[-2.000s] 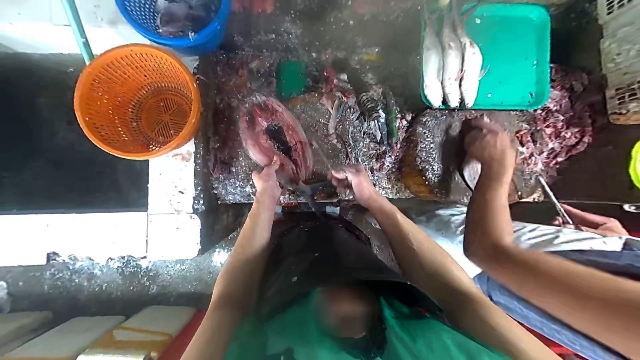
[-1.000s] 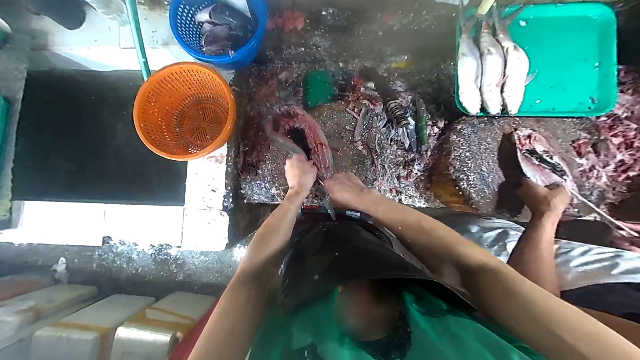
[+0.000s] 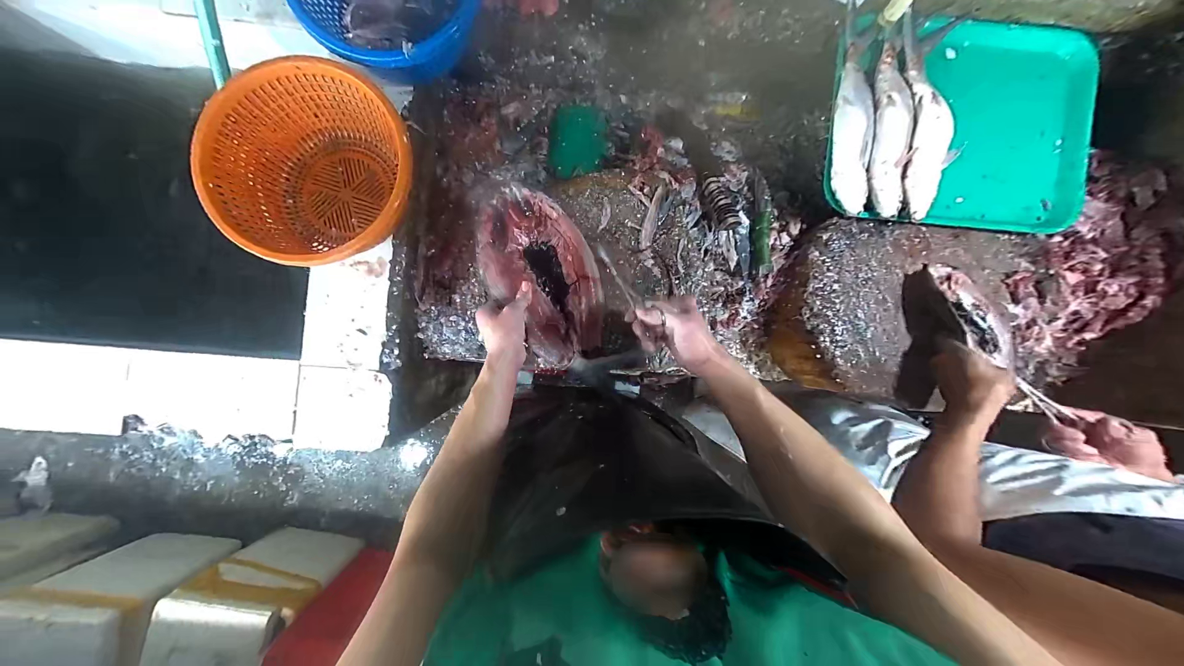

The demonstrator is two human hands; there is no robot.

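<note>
A fish split open (image 3: 541, 268), with reddish flesh and a dark cavity, lies at the left of a wet chopping block (image 3: 638, 213). My left hand (image 3: 504, 324) grips its near left edge, thumb on the flesh. To the right of the fish, my right hand (image 3: 673, 331) is closed on the handle end of a thin metal tool (image 3: 618, 276), probably a knife, whose tip points up and left. The tail (image 3: 606, 363) hangs toward my dark apron. Scraps and bones lie behind my right hand.
An orange plastic basket (image 3: 301, 162) and a blue basket (image 3: 407, 51) stand at left. A green tray (image 3: 1008, 129) holds several whole fish (image 3: 890, 134). At right, a co-worker's hands (image 3: 976, 379) work on another split fish (image 3: 971, 314) beside a heap of scraps (image 3: 1105, 268).
My right hand has moved away from the fish's tail end toward the right since one second ago. The fish lies more widely opened. The view has shifted.
</note>
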